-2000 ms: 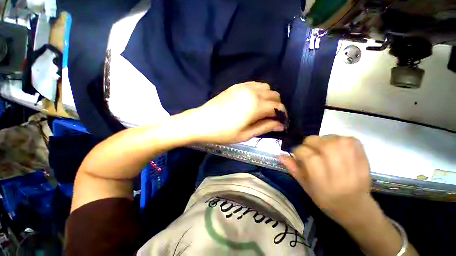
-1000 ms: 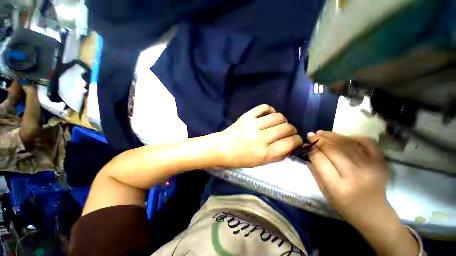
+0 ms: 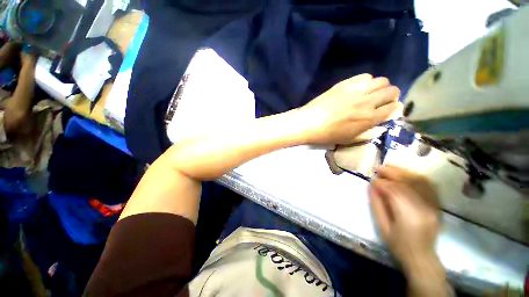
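A large dark navy garment panel (image 3: pixel 290 55) lies bunched across the table, its near edge by the sewing machine's needle area. My left hand (image 3: pixel 357 110) has its fingers curled over the cloth edge beside the machine head (image 3: pixel 464 87); its fingertips are partly hidden. A small navy cloth end (image 3: pixel 397 134) shows under the head, with a narrow dark strip running down from it. My right hand (image 3: pixel 406 212) is blurred, its thumb and finger pinched at the strip's lower end. The needle and presser foot are not clear.
The white tabletop (image 3: pixel 278 174) has a worn metal-like front edge above my lap. The cream machine bed (image 3: pixel 429 168) is at the right. Blue crates and dark cloth (image 3: pixel 84 165) are low at the left. Another person's arm (image 3: pixel 22 93) shows at the far left.
The view has shifted. The panel now lies farther back, baring the bed near the needle. My left hand has moved up and right to the head; my right hand is apart from it, lower down.
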